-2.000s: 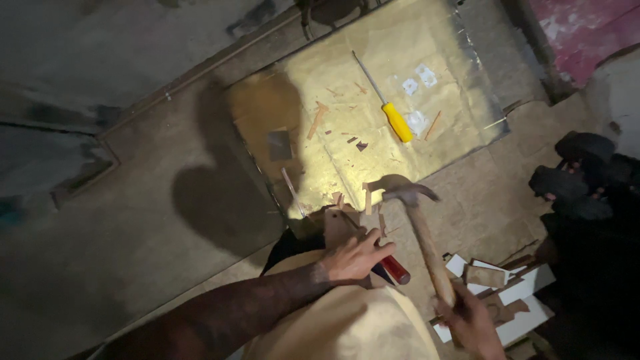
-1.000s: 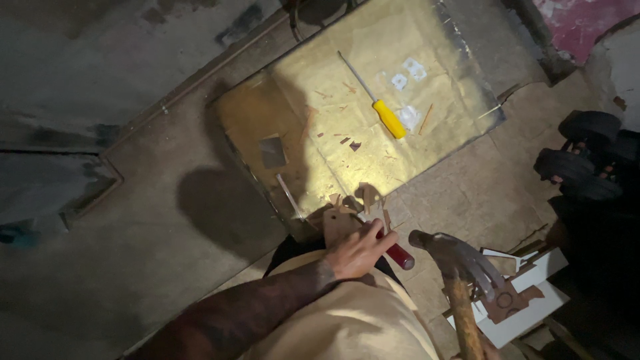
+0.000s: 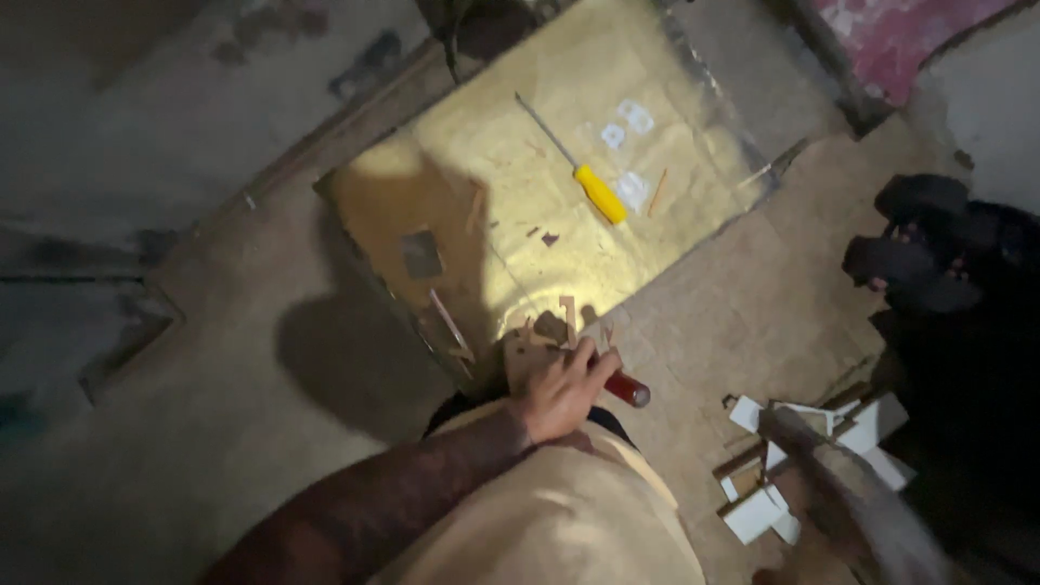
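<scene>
My left hand point(image 3: 565, 390) grips a red-handled tool point(image 3: 626, 388) at the near edge of the yellowish covered board; its working end is hidden. Beside and under that hand is a flat brown piece with small holes point(image 3: 520, 361), with thin splinter-like strips around it. Low at the right is my right hand point(image 3: 812, 552), strongly blurred, with the blurred claw hammer point(image 3: 861, 479). On the board point(image 3: 699, 162) lie a yellow-handled screwdriver point(image 3: 600, 195), small clear plastic pieces point(image 3: 638, 118) and dark chips point(image 3: 550, 240).
White and brown offcuts point(image 3: 751, 513) lie on the floor at the lower right. Dark rounded objects point(image 3: 902, 276) stand at the right edge. A thin strip point(image 3: 447, 318) and a grey square patch point(image 3: 422, 253) show on the board's left side. A wall ledge runs along the upper left.
My right hand has swung the hammer away from the board, down and to the right. My left hand stays on the red-handled tool.
</scene>
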